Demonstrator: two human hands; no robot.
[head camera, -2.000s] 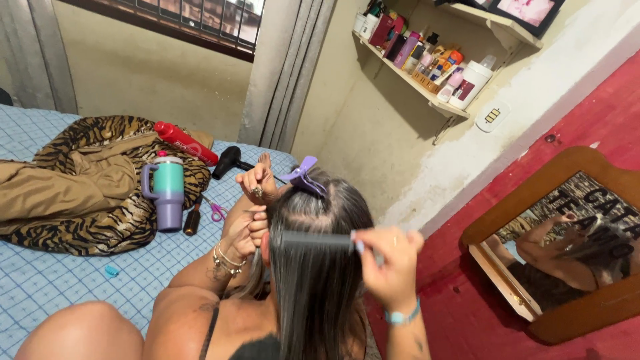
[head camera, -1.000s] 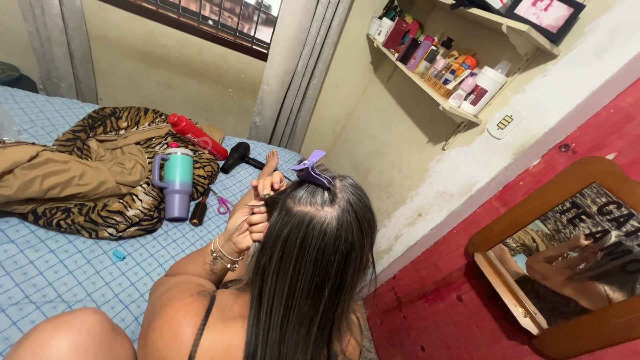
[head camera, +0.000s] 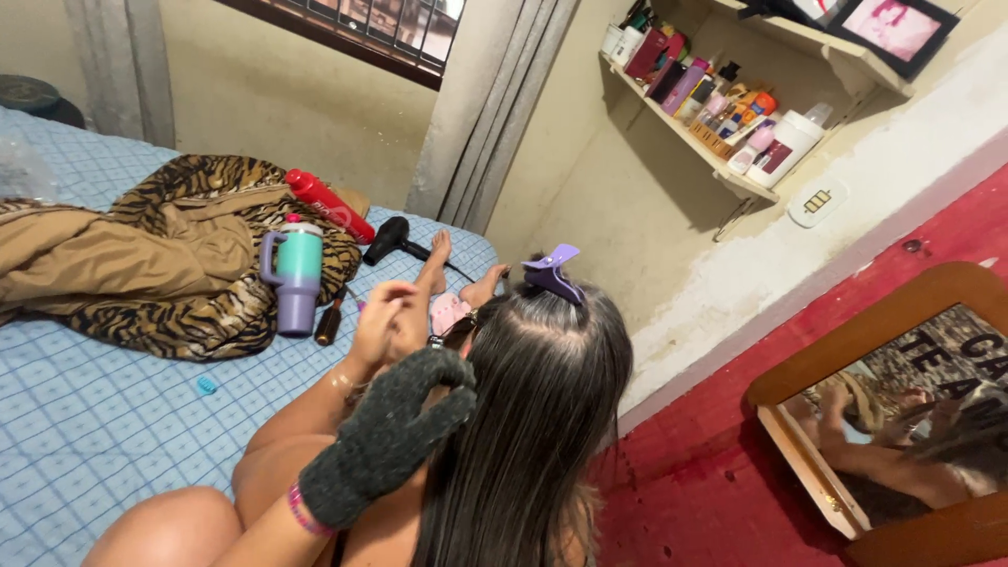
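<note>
My left hand (head camera: 394, 433) wears a dark grey knit glove, with a pink band at the wrist. Its curled fingertips are beside the left edge of a seated person's long, dark, straight hair (head camera: 528, 425), near the ear; whether they grip any hair is unclear. My right hand is out of view. A purple claw clip (head camera: 555, 276) holds up the front section, and a parting shows behind it. Just beyond my glove is the seated person's raised hand (head camera: 382, 323), fingers bent, with a bracelet on the wrist.
On the blue checked bed (head camera: 150, 441) lie a tiger-print blanket (head camera: 197, 315), a two-tone tumbler (head camera: 299, 276), a red bottle (head camera: 331, 209), a black hair dryer (head camera: 390, 240) and a brush (head camera: 328, 323). A shelf of toiletries (head camera: 685, 134) and a wood-framed mirror (head camera: 965, 287) are at right.
Two seconds ago my right hand held a dark comb at the hair; it has left the view. My gloved left hand has come into view. The person's raised hand has moved away from the hair.
</note>
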